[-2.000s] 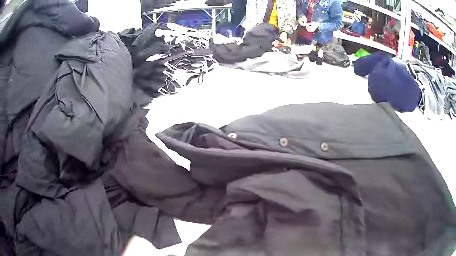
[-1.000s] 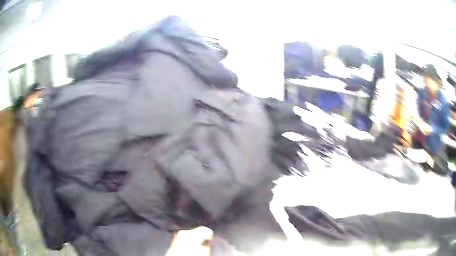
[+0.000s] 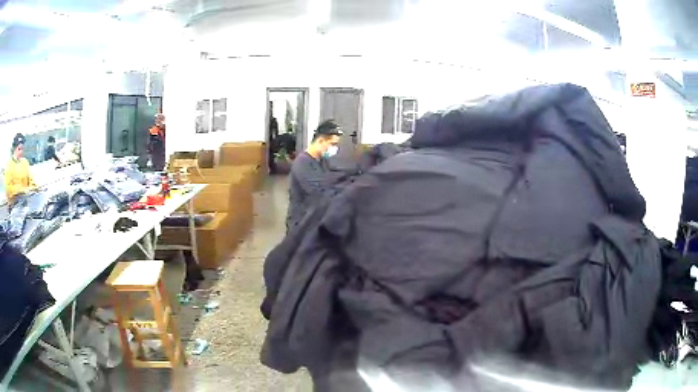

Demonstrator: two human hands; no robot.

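A tall, puffy heap of dark padded coats (image 3: 428,222) fills the centre and right of the view, close in front of me. Its top is a thick rolled fold, and loose sleeves or panels hang down its left side. Neither of my hands can be made out. Pale blurred streaks lie along the bottom edge below the heap, and I cannot tell what they are.
A person in dark clothes and a mask (image 3: 310,178) stands behind the heap's left side. A wooden stool (image 3: 138,274) stands beside a long white table (image 3: 84,249) with garments on it. Brown cartons (image 3: 229,199) stand behind. Black pieces (image 3: 677,306) lie at far right.
The view has swung left, from the coat spread on the table to the coat heap and the room behind. The buttoned coat is out of view. The pale hand-like patch at the bottom has gone.
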